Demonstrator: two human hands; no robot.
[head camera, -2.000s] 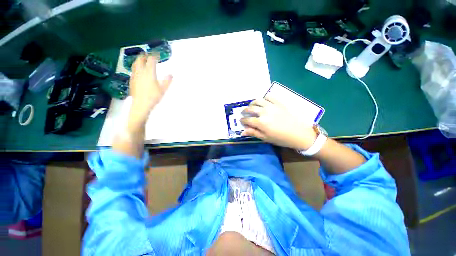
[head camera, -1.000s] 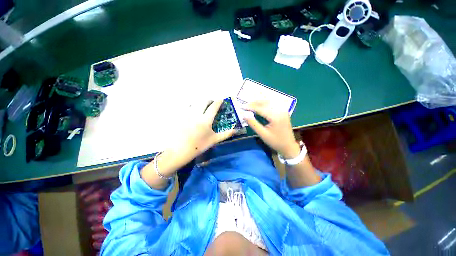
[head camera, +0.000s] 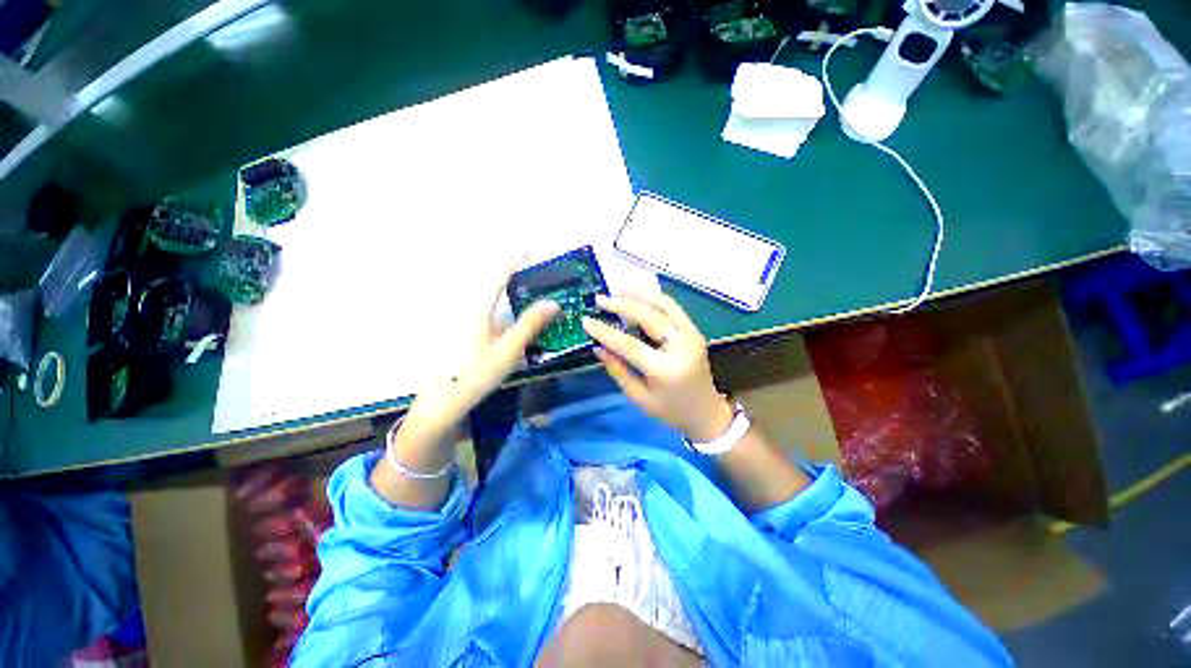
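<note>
A square black housing with a green circuit board (head camera: 564, 295) in it is held between my two hands over the lower right part of the white sheet (head camera: 431, 209). My left hand (head camera: 494, 350) grips its left side, thumb on the board. My right hand (head camera: 657, 352) is on its right side with fingers at the board's edge. A smartphone (head camera: 700, 248) with a white screen lies flat to the right of the sheet. Loose green boards (head camera: 272, 192) lie at the sheet's left edge.
Black housings (head camera: 131, 379) stand at the left near a tape roll (head camera: 50, 379), and more (head camera: 643, 31) at the back. A white pad (head camera: 773, 107), a white fan (head camera: 901, 72) with its cord and a plastic bag (head camera: 1126, 131) are at the right. Open cartons (head camera: 1045, 379) are below.
The green board was brought from the sheet's far left edge to the housing. Both hands now hold the two together, slightly farther left, away from the phone. The view has shifted.
</note>
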